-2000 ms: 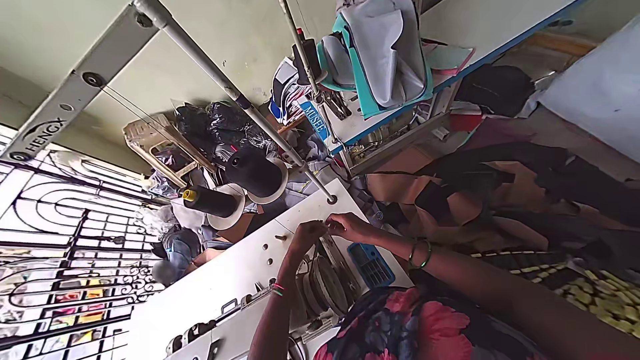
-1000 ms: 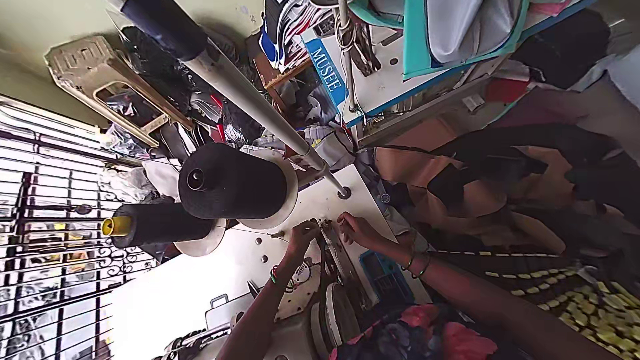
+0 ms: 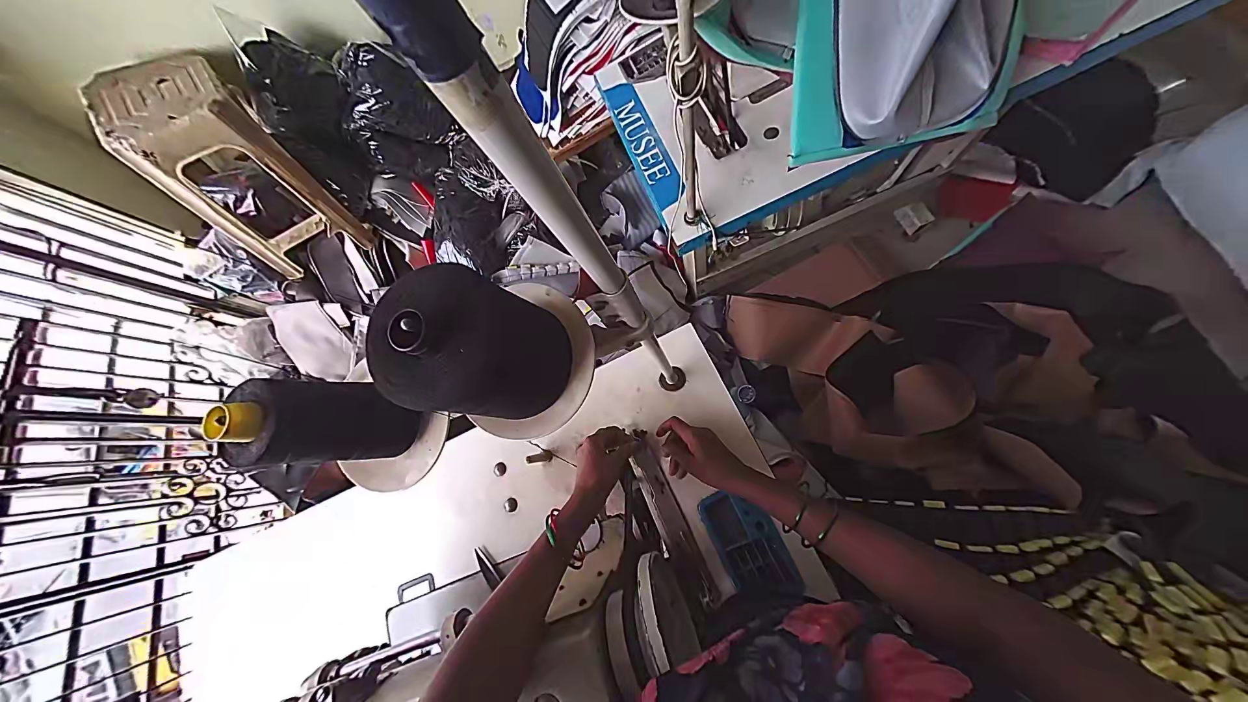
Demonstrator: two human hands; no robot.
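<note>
My left hand [image 3: 603,458] is bent over a small dark metal part [image 3: 638,439] at the far end of the sewing machine, its fingertips close together. Just right of that part, my right hand [image 3: 687,450] has its fingers curled near it. Whether either hand grips anything is too small to tell. Below the hands lie the machine's belt area and handwheel [image 3: 663,609], on a white sewing table [image 3: 409,531]. Two large cones of black thread [image 3: 473,341], [image 3: 327,421] sit on the thread stand, left of my hands.
The thread stand's metal pole [image 3: 556,185] rises from the table. A blue tray [image 3: 746,541] lies right of the machine. Behind are a second table with a blue edge [image 3: 639,136], a plastic stool [image 3: 210,146] and black bags [image 3: 390,107]. Dark and brown material [image 3: 907,390] lies at the right, window grilles [image 3: 88,468] at the left.
The view has moved closer to the thread cones and the second table. Both hands stay near the same spot at the machine's end; the right fingers now stand a little apart from the left ones.
</note>
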